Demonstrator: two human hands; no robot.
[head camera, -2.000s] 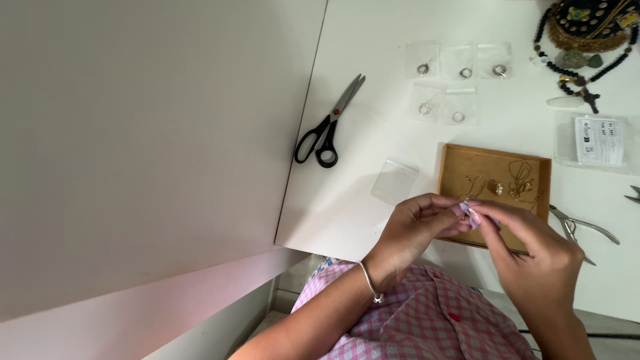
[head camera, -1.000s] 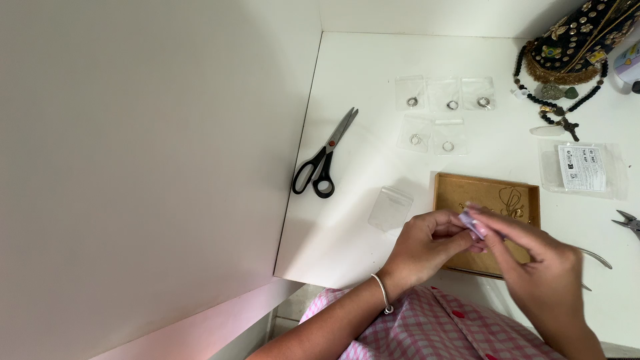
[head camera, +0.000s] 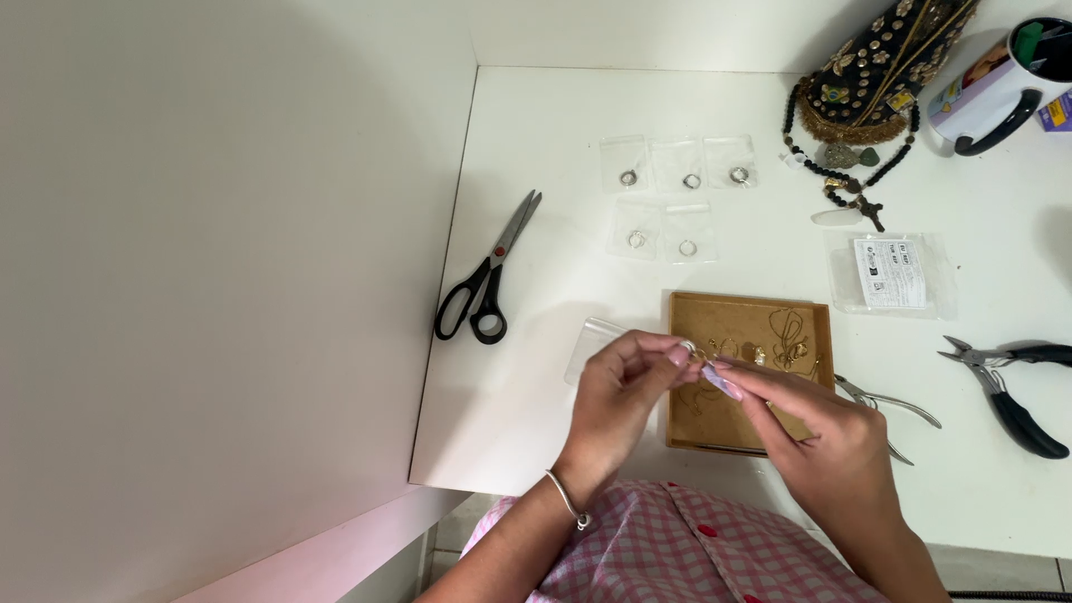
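Over a shallow brown tray (head camera: 745, 303), my left hand (head camera: 624, 394) pinches a small gold-coloured ring (head camera: 697, 355) between thumb and fingertips. My right hand (head camera: 816, 423) meets it from the right, with a small purple cloth (head camera: 720, 380) pinched against the ring. Gold-coloured chains (head camera: 789, 335) and small jewellery pieces lie in the tray. An empty-looking clear plastic bag (head camera: 593, 342) is partly behind my left hand. Beyond the tray, several small clear bags (head camera: 688, 219) each hold a ring.
Black-handled scissors (head camera: 494, 280) lie at the left. Pliers with bare metal handles (head camera: 892, 400) sit beside the tray, black-handled cutters (head camera: 992, 377) farther right. A labelled plastic packet (head camera: 889, 275), a beaded rosary (head camera: 900, 163), a decorated dark cloth item (head camera: 871, 84) and a mug (head camera: 984, 92) stand or lie behind.
Both hands stay together over the tray while the right fingers and the cloth shift against the left fingertips. The gold-coloured ring now shows between them. The view has shifted.
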